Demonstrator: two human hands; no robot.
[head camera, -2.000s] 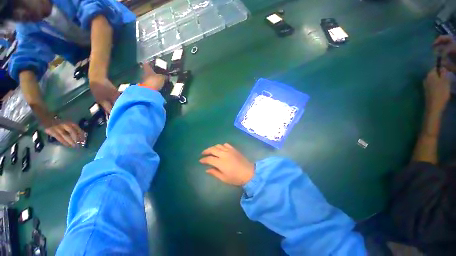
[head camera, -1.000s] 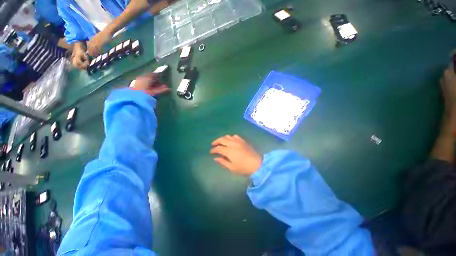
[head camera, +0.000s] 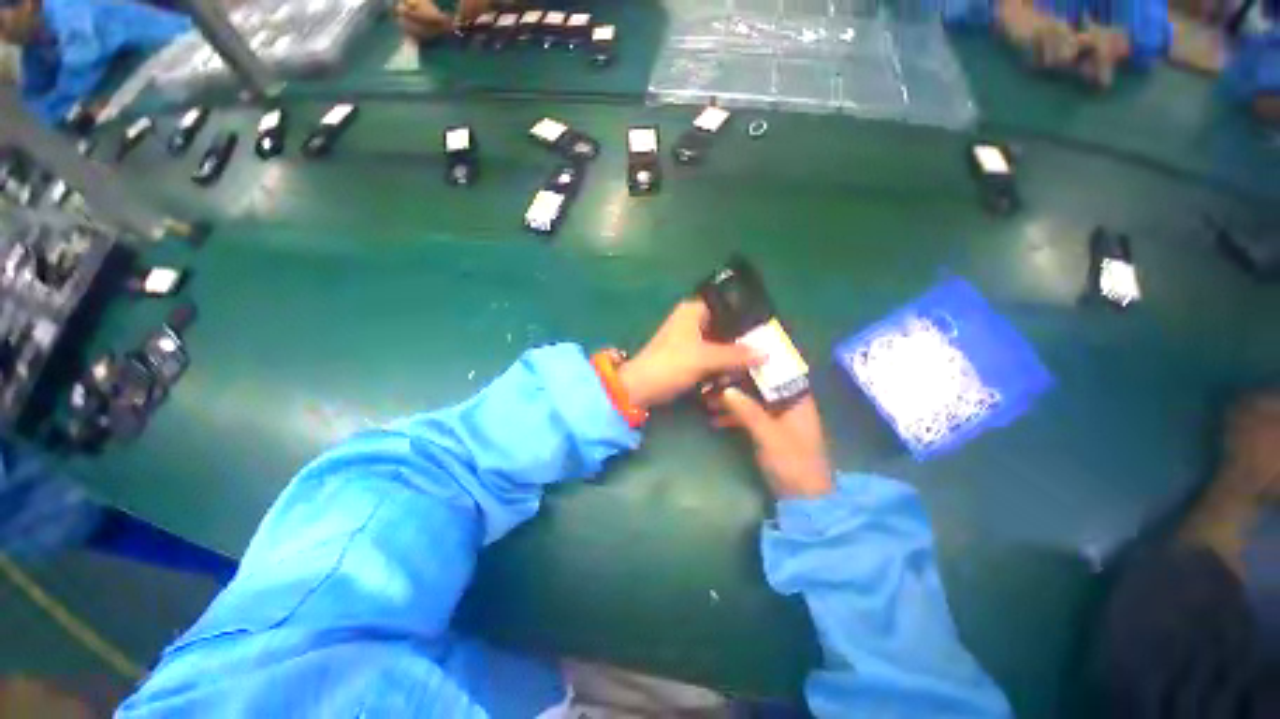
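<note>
A black mobile phone (head camera: 736, 298) with a white rectangle on its near half is held above the green bench in front of me. My left hand (head camera: 680, 358) grips its left side, thumb on its face. My right hand (head camera: 781, 433) holds its lower end from below, the fingers partly hidden behind it. A shallow blue tray (head camera: 1022, 368) stands just right of my hands, filled with a tangle of pale rings (head camera: 920, 382). Whether a ring is on the held phone cannot be told.
Several phones (head camera: 643, 160) lie across the far side, two more at the right. A clear divided tray (head camera: 814, 56) lies beyond them. A black parts heap (head camera: 129, 382) and dark rack (head camera: 49, 302) are at left. Other workers' arms show at the far edge and right.
My left hand has come back from the far phones and now holds one. My right hand has gone from resting empty on the bench to holding it too. The view has turned left.
</note>
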